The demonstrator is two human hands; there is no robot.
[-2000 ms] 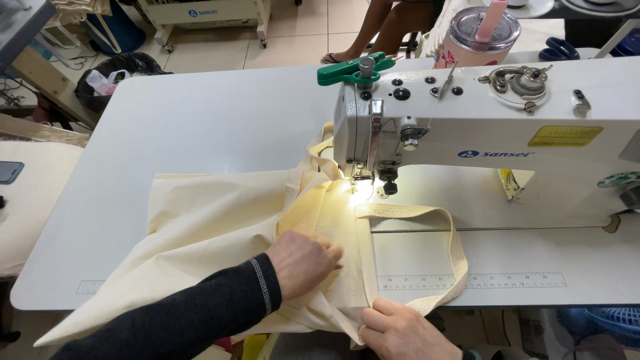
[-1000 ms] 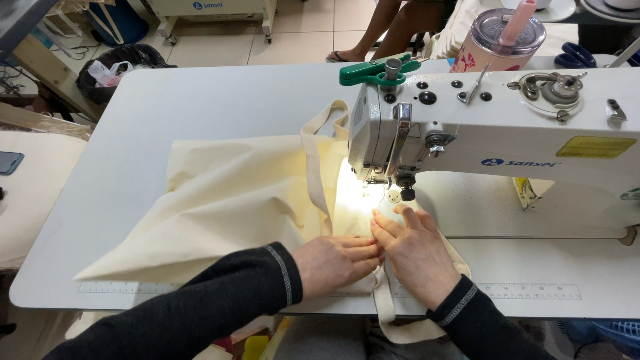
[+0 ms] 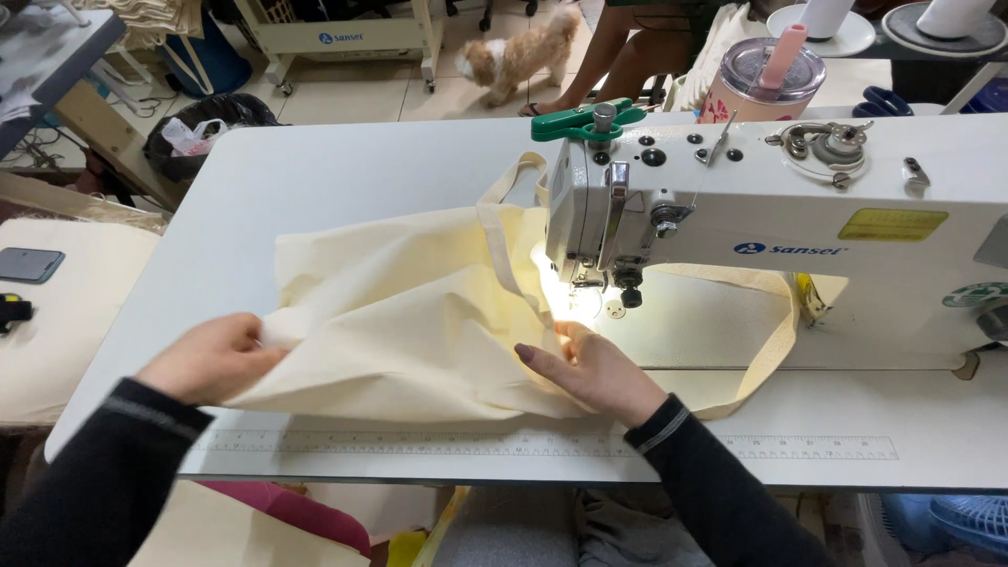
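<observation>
A cream canvas tote bag [image 3: 409,331] lies creased on the white sewing table, left of the needle area of a Sansei industrial sewing machine [image 3: 756,197]. My left hand [image 3: 216,358] grips the bag's lower left corner. My right hand [image 3: 594,370] pinches the bag's right edge near the lit needle plate, with the thumb on top. One cloth strap [image 3: 496,236] lies across the bag's upper right part. Another strap [image 3: 768,354] loops out to the right, partly under the machine arm. The presser foot area is partly lost in the lamp's glare.
Green-handled thread snips [image 3: 579,124] lie on the machine head. A lidded tumbler [image 3: 760,79] and navy-handled scissors [image 3: 882,102] are behind it. A printed ruler [image 3: 472,443] runs along the table's front edge. A black-lined bin [image 3: 185,150], a dog [image 3: 524,59] and a person's legs [image 3: 606,59] are beyond the table.
My left hand has moved left from beside my right hand to the bag's lower left corner. My right hand has drawn back from below the needle area. A dog has come into view.
</observation>
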